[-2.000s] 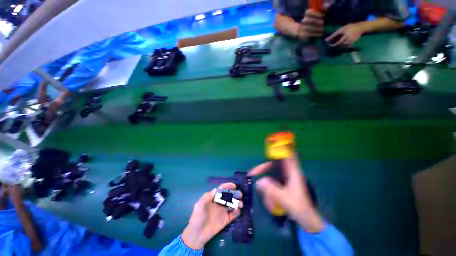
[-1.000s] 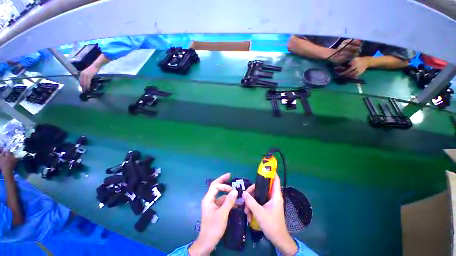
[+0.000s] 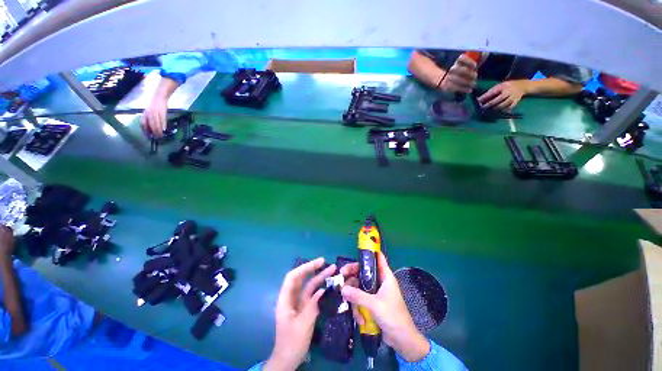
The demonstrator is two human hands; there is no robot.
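My right hand point(image 3: 388, 308) is shut around the yellow and black electric screwdriver point(image 3: 369, 272), its bit pointing down toward the picture's bottom edge. My right fingertips are also at a small clamp piece with a white tab point(image 3: 336, 281). My left hand point(image 3: 294, 319) is on the piece's left side, fingers curved and partly spread; whether they grip it is unclear. The black bracket body point(image 3: 336, 337) lies on the table beneath and between the hands, partly hidden by them. The screw dish point(image 3: 421, 298), round and dark with speckled contents, is right of my right hand.
A heap of clamp pieces point(image 3: 185, 268) lies left, with another black heap point(image 3: 65, 221) farther left. Part-built brackets point(image 3: 399, 141) lie across the green belt point(image 3: 290, 192). An open cardboard box point(image 3: 617, 311) is at right. Other people's hands point(image 3: 504, 94) work across the belt.
The screwdriver has shifted slightly left and stands more upright in the picture. My left fingers are more spread than before. Across the belt, another person's hand at left has moved right.
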